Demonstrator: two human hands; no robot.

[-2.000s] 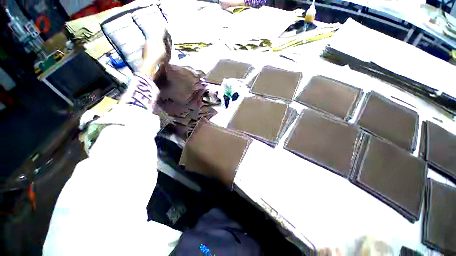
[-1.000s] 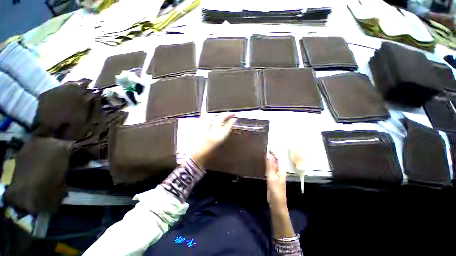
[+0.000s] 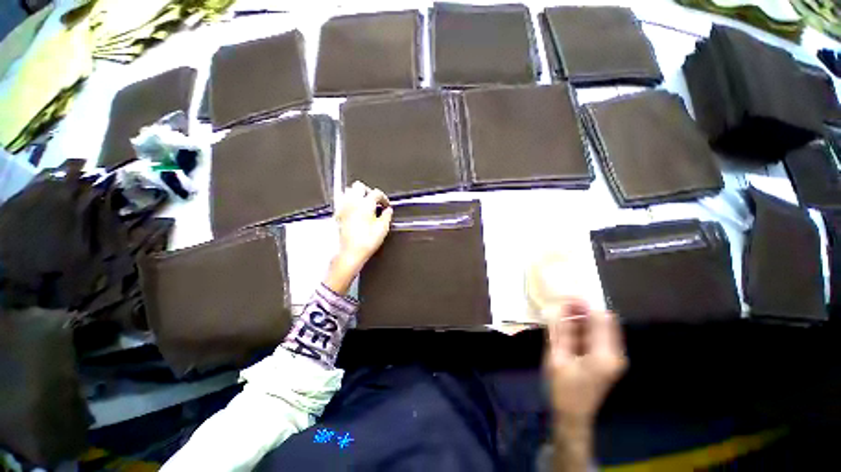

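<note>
A dark brown zippered panel (image 3: 424, 277) lies flat at the white table's front edge, its pale zip strip near the top. My left hand (image 3: 362, 226) has its fingers curled at the panel's top left corner and holds it there. My right hand (image 3: 583, 355) is blurred, right of the panel, with its fingertips at the lower end of the pale glue bottle (image 3: 548, 281). The bottle is blurred too, and its nozzle cannot be made out. Whether the fingers grip the bottle cannot be told.
A stack of zippered panels (image 3: 666, 277) lies at the right. Plain panel stacks (image 3: 526, 136) stand in two rows behind. A tall dark block (image 3: 752, 92) is at the far right. Plain brown panels (image 3: 219, 300) and a crumpled brown heap (image 3: 78, 244) are at the left, near a small plastic bag (image 3: 168, 152).
The view first swung right from the left heap and then came closer over the table. Since a second ago my right hand has left the panel's right edge and moved right to the bottle.
</note>
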